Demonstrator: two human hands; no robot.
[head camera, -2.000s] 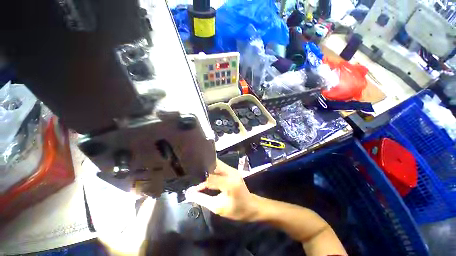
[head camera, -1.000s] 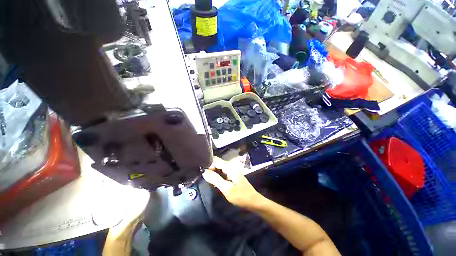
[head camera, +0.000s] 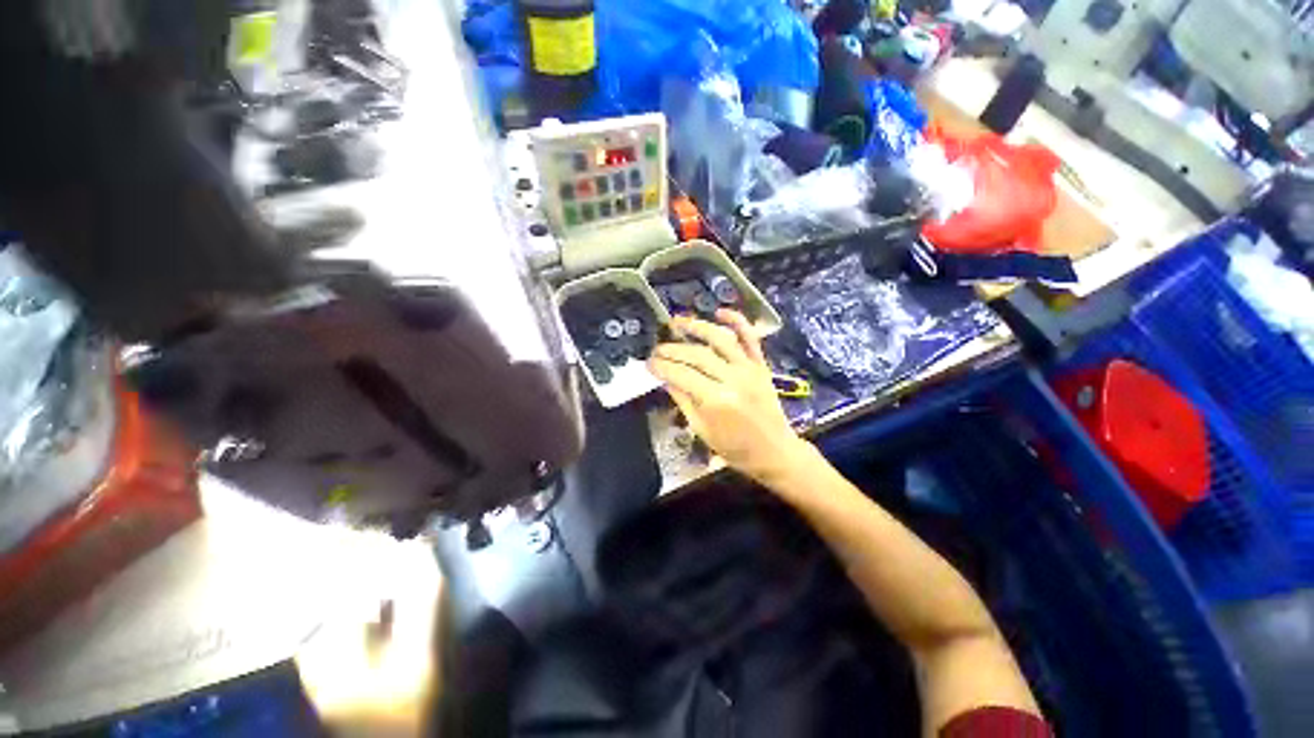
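The button-sewing machine (head camera: 389, 404) fills the left, its dark front plate blurred. Dark cloth (head camera: 634, 620) lies under and below the machine head. The two-compartment button tray (head camera: 630, 381) holds many dark discs. My right hand (head camera: 725, 387) is over the tray's front edge between the compartments, fingers bent; whether it holds a button cannot be told. My left hand (head camera: 378, 649) is left of the cloth below the machine head, overexposed and blurred; its grip cannot be told. A button (head camera: 541, 536) shows near the clamp below the head.
The control panel (head camera: 602, 185) stands behind the tray, beside a black thread cone (head camera: 559, 51). Yellow snips (head camera: 791, 387) lie partly behind my right hand. An orange-red basket (head camera: 137, 476) is at left. A blue crate (head camera: 1095, 577) is at right, with a red stool or container (head camera: 1153, 444).
My right hand has moved from beside the machine head up and right to the button tray. My left hand stays below the head at left. The camera view has shifted slightly.
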